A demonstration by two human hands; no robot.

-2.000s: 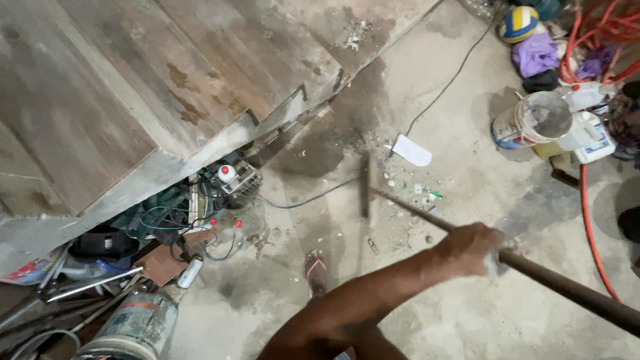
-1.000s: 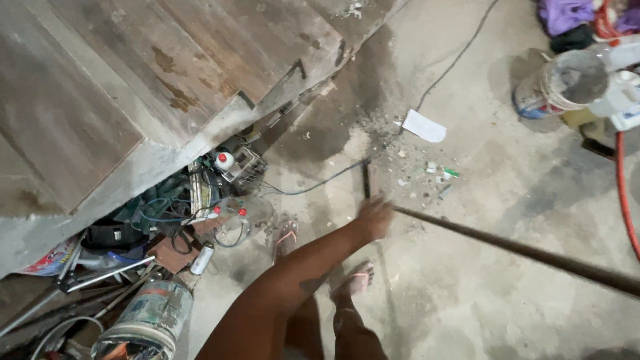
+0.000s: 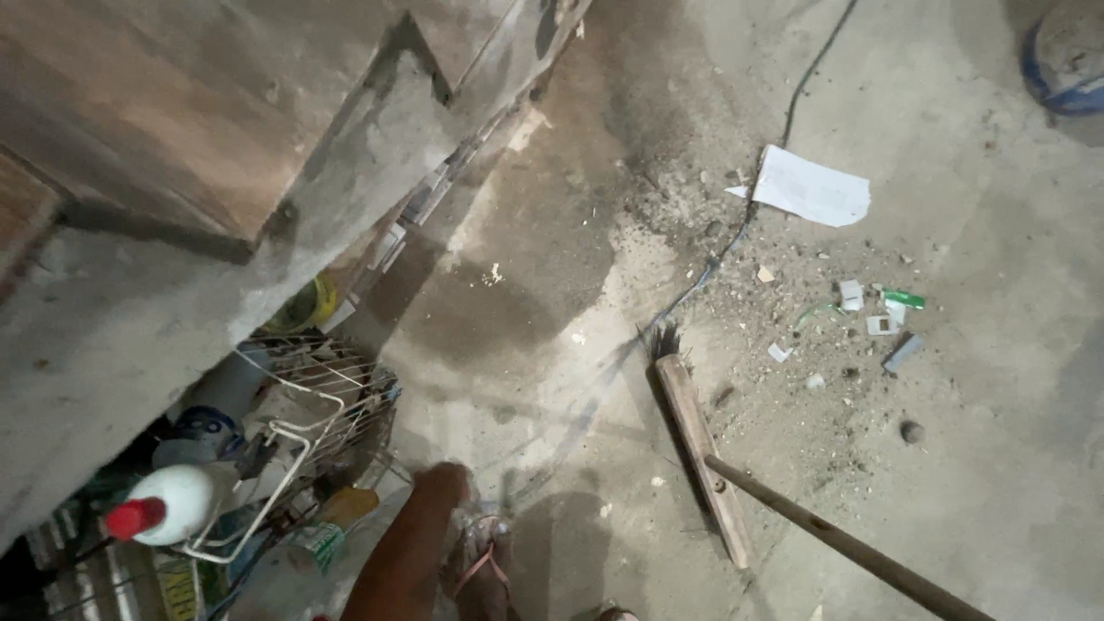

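A push broom with a wooden head (image 3: pixel 703 461) and dark bristles rests on the concrete floor, its long wooden handle (image 3: pixel 849 539) running out at the lower right. No hand shows on the visible part of the handle. A blurred bare limb, apparently my left arm and hand (image 3: pixel 444 483), reaches up from the bottom edge beside a sandalled foot (image 3: pixel 483 556); its fingers cannot be made out. My right hand is out of view. Grit and dust (image 3: pixel 776 397) lie right of the broom head, with plastic scraps (image 3: pixel 881 324) and a torn white sheet (image 3: pixel 815 185).
Concrete steps (image 3: pixel 345 190) slope along the upper left. Beneath them stand a wire rack (image 3: pixel 297 448), a white bottle with a red cap (image 3: pixel 172 504) and other clutter. A dark cable (image 3: pixel 711 267) crosses the floor under the sheet. A bucket (image 3: pixel 1069 65) is at the upper right.
The hand that held the broom handle is no longer seen on it. The broom head has moved toward my feet, away from the white sheet. The view is closer to the floor.
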